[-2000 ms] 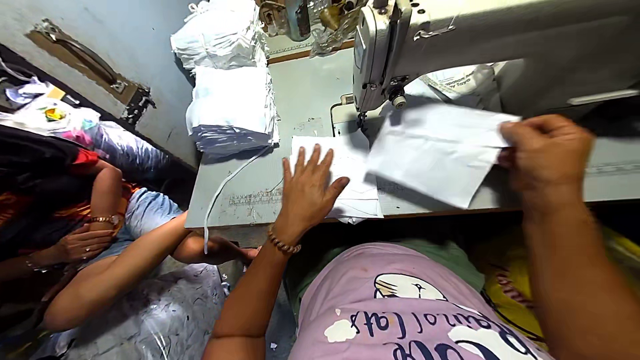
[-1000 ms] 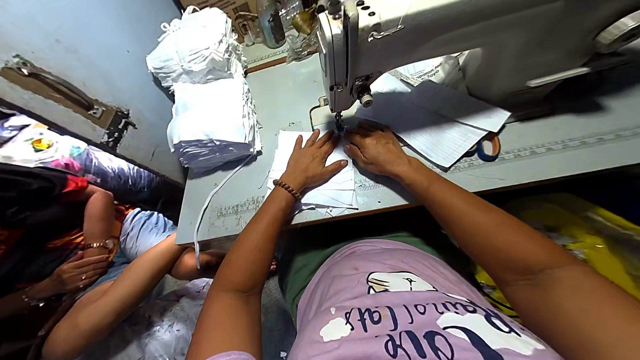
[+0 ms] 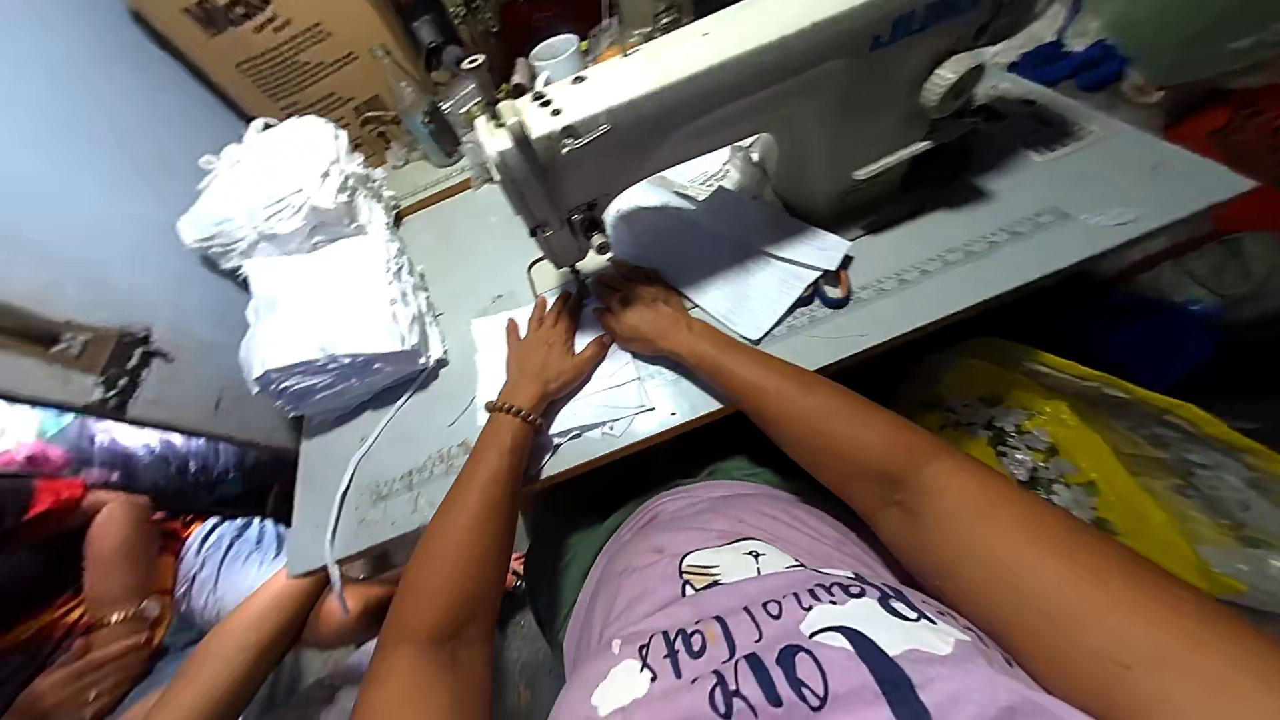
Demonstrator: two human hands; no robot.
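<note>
Under the needle area of a white industrial sewing machine (image 3: 700, 90), white fabric pieces (image 3: 600, 398) lie on the grey table. My left hand (image 3: 550, 350), with a beaded bracelet at the wrist, rests flat on them with fingers spread, just left of the presser foot. Close on the right side of the foot, my right hand (image 3: 642, 312) presses down, its fingertips partly hidden and its grip unclear. Behind it, more white fabric pieces (image 3: 745, 255) lie under the machine arm, with the blue and orange handles of scissors (image 3: 832, 288) showing at their edge.
Stacked white fabric bundles (image 3: 325, 310) stand at the table's left, a cord (image 3: 360, 465) hanging over the edge. A glass bottle (image 3: 425, 120), a white mug (image 3: 557, 60) and a cardboard box (image 3: 300, 60) are behind. A person (image 3: 100, 600) sits at lower left; a yellow bag (image 3: 1080, 450) lies at right.
Two seconds ago my right hand held a white piece up at the right; since one second ago it has been down beside the presser foot. My left hand stays on the fabric. The view has shifted.
</note>
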